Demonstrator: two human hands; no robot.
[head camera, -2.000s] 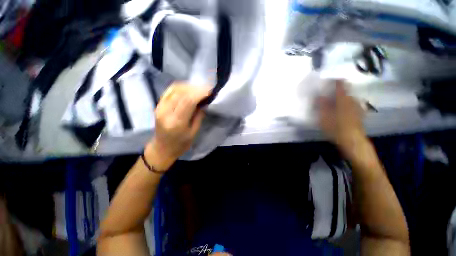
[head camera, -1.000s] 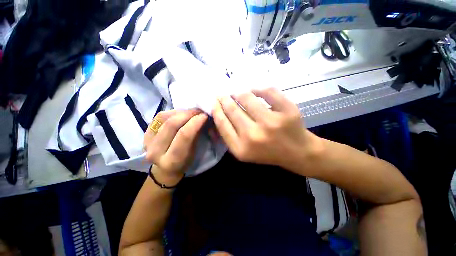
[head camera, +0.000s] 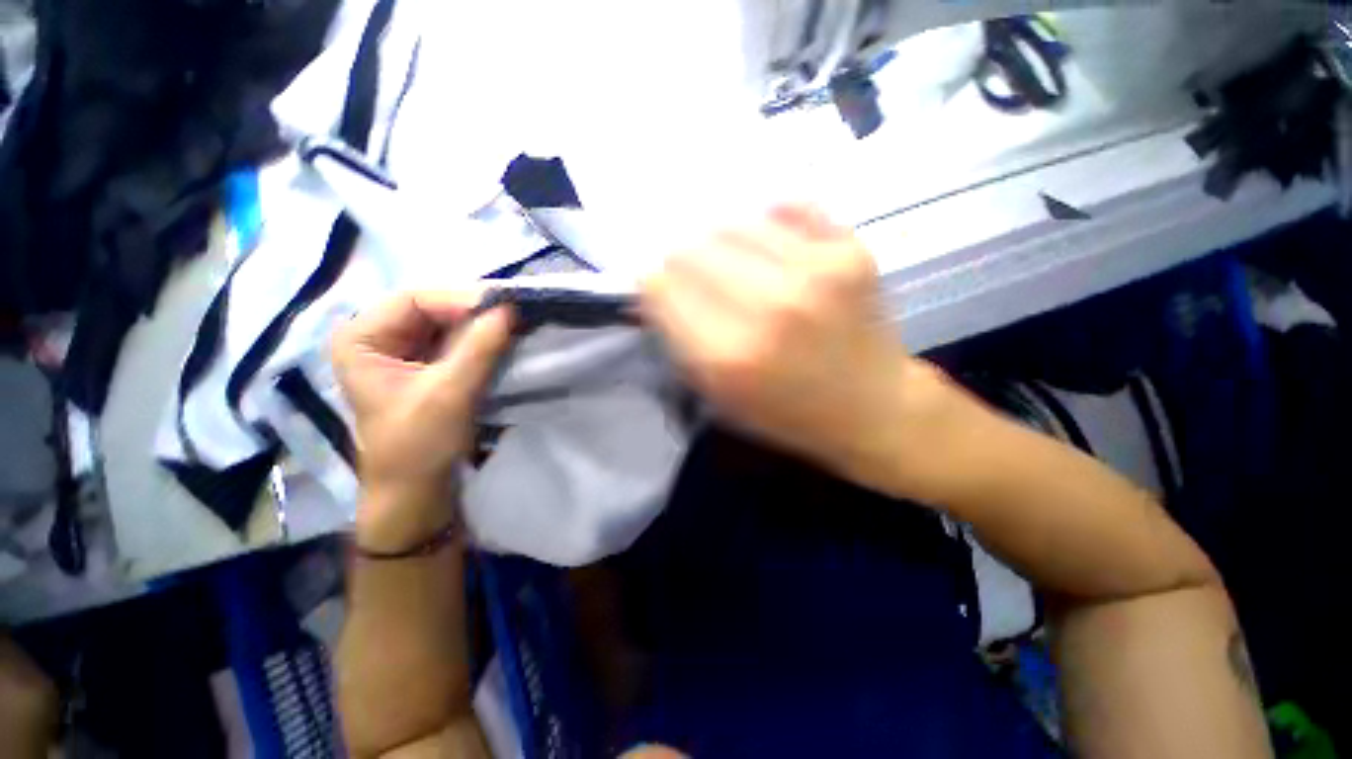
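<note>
A narrow black band (head camera: 571, 307) is stretched between my two hands at the table's front edge. My left hand (head camera: 423, 393) pinches its left end. My right hand (head camera: 779, 334), somewhat blurred, holds its right end. Pale grey cloth (head camera: 578, 475) hangs from the band below the edge. The white garment with black stripes (head camera: 282, 312) lies heaped on the table to the left and behind my hands. Its far part is washed out by glare.
The machine's needle area (head camera: 816, 60) is at the top, partly cut off. Black scissors (head camera: 1023, 67) lie behind right. Black scraps (head camera: 1275, 119) and a small triangle (head camera: 1065, 208) lie at right. Dark cloth (head camera: 134, 134) is heaped at left. A blue crate (head camera: 289, 690) is below the table.
My hands have moved apart, and the black band now shows stretched between them. My left hand moved left. More pale cloth hangs below the band. The camera view has shifted, cutting off the machine head.
</note>
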